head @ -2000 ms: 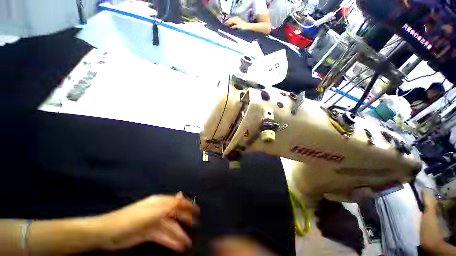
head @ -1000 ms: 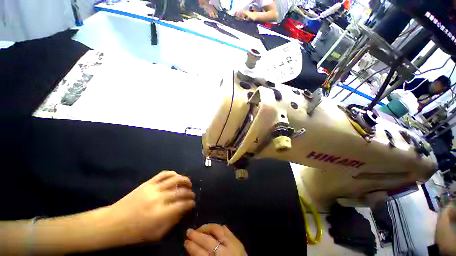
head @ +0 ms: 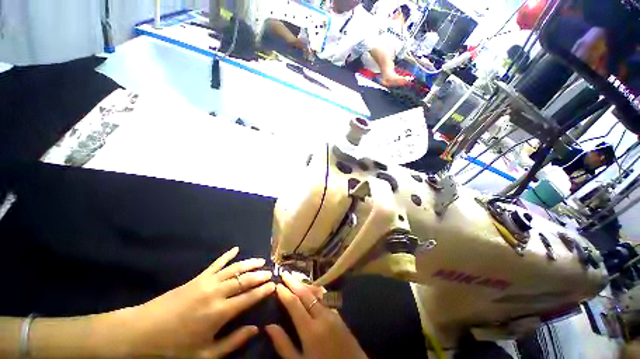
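A large black garment panel (head: 161,231) lies across the white machine table and under the head of the cream sewing machine (head: 393,231). My left hand (head: 203,305) lies on the cloth with fingers spread, its fingertips beside the presser foot (head: 278,269). My right hand (head: 312,315) is on the cloth just to the right, its fingertips close to the foot and partly under the machine head. Both hands press on the panel from above; no grip on it shows. The needle is too small and covered to make out.
A blue-edged trough (head: 210,77) runs behind the table. A paper sheet (head: 400,137) with marks stands behind the machine head. A yellow loop (head: 431,340) shows below the machine arm. Another person (head: 351,38) works at the back; metal stands and cables are at the upper right.
Both hands have moved forward to the presser foot. My left hand's fingers have spread, and my right hand has come further into view. The machine head appears larger and lower in the picture.
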